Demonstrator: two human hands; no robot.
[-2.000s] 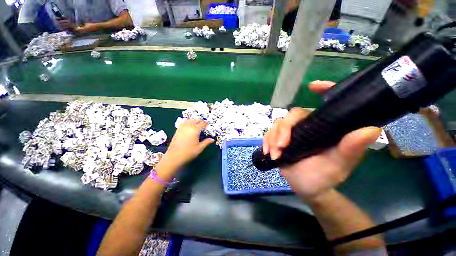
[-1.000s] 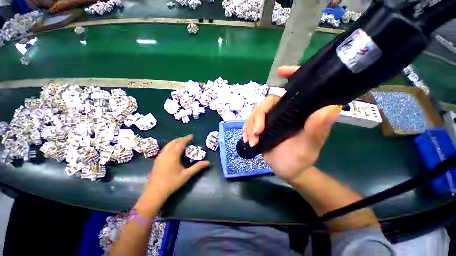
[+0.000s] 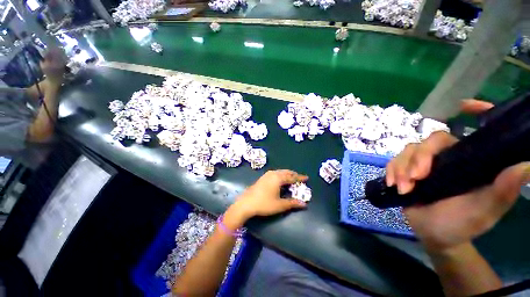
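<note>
My left hand [image 3: 268,196] rests on the dark green bench with thumb and fingers around a small white electrical module [image 3: 300,192]. Another white module [image 3: 330,170] lies just left of the blue screw tray [image 3: 344,197]. My right hand [image 3: 447,197] is shut on the black electric screwdriver [image 3: 476,154], whose rear runs out of the picture at the right. The screwdriver's front end is over the screws in the tray; its tip is too blurred to tell if it touches them.
White modules lie in a large pile [image 3: 194,125] at left and a second pile [image 3: 372,125] behind the tray. A deep blue bin [image 3: 152,262] with modules is below the bench edge. A green belt [image 3: 279,61] and slanting post [image 3: 473,55] are beyond. Another person's arm [image 3: 43,110] is at far left.
The view has swung left, bringing another person's arm into sight. My left hand has closed its fingers around the loose module. My right hand still holds the screwdriver over the tray.
</note>
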